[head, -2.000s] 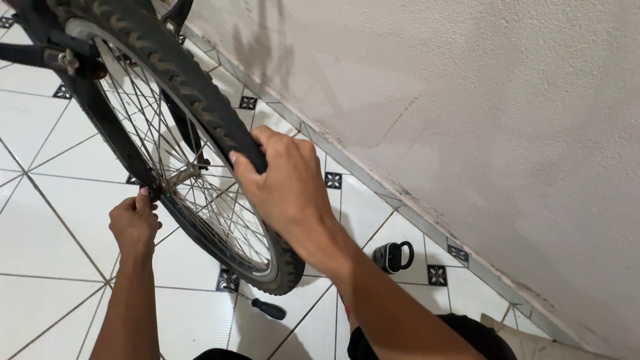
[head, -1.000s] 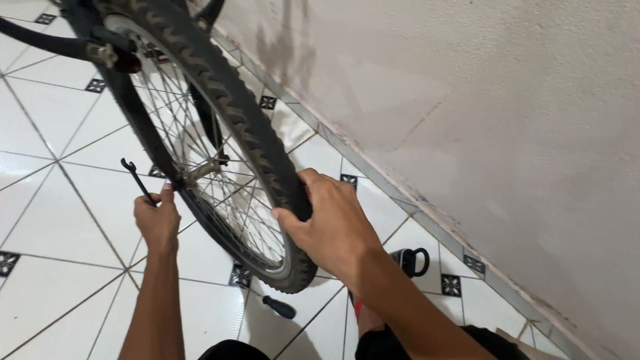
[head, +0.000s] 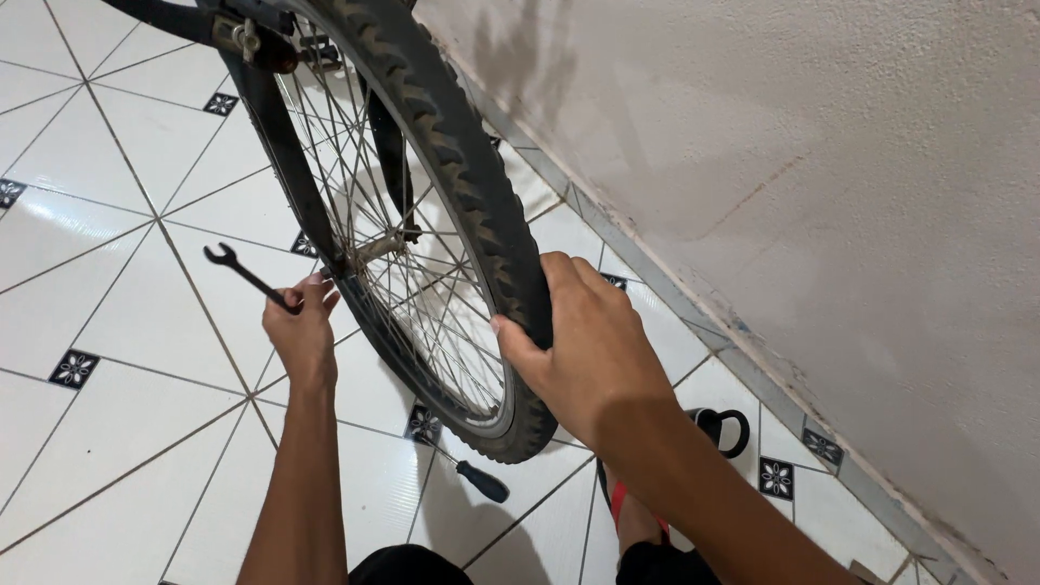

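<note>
A bicycle wheel with a knobby black tire (head: 463,179) stands tilted in a black fork (head: 280,154). My right hand (head: 581,349) grips the tire on its right side, the thumb near the rim. My left hand (head: 305,321) holds a dark open-end wrench (head: 252,279), its jaw pointing up and left, away from the wheel. The fingertips of that hand touch the axle end (head: 327,273) at the fork's lower tip; whether a nut is between them is hard to tell. The hub (head: 380,247) shows between the spokes.
On the tiled floor below the wheel lies a screwdriver with a dark handle (head: 483,481). A dark object with a loop handle (head: 734,433) stands beyond my right forearm, near a foot in a red-strapped sandal (head: 619,500). A pale wall (head: 796,203) rises along the right.
The wrench now sticks out from my left hand; two seconds ago it was not plainly visible. My right hand stays on the tire. The view has shifted.
</note>
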